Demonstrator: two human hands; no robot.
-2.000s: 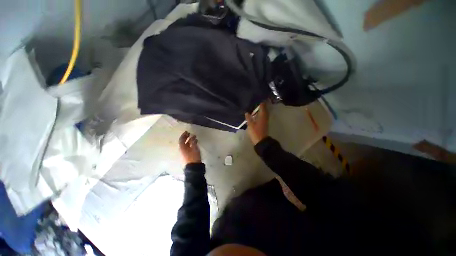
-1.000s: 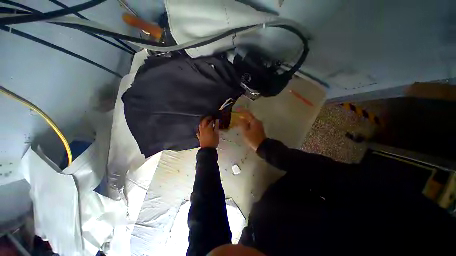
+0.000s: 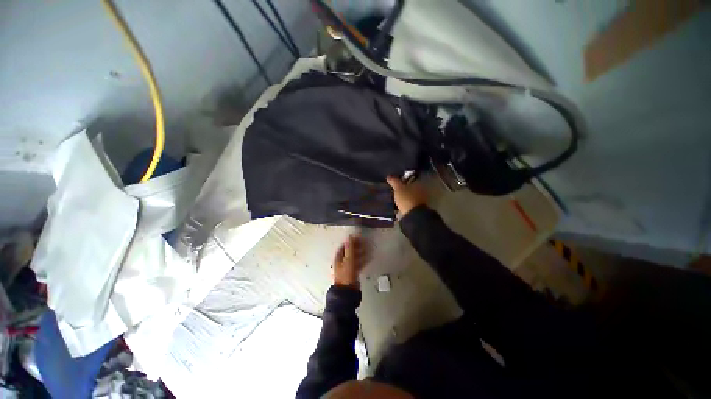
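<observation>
A pile of dark cut panels lies on the pale table, with a pale line along its near right edge. My right hand is at the pile's near right corner, thumb and fingers on the cloth edge; what it grips there is unclear. My left hand is just below the pile's near edge, slightly blurred, apart from the cloth, fingers bent; I cannot tell whether it holds anything. A small white chip lies on the table to the right of my left hand.
A black device with a thick looping cable stands right of the pile. White sheets hang at the left. White covering lies on the near left table. A yellow hose runs down the wall.
The view has swung. My left hand has left the cloth edge and moved nearer to me. My right hand has moved onto the pile's corner, and the yellowish-red thing between the hands no longer shows.
</observation>
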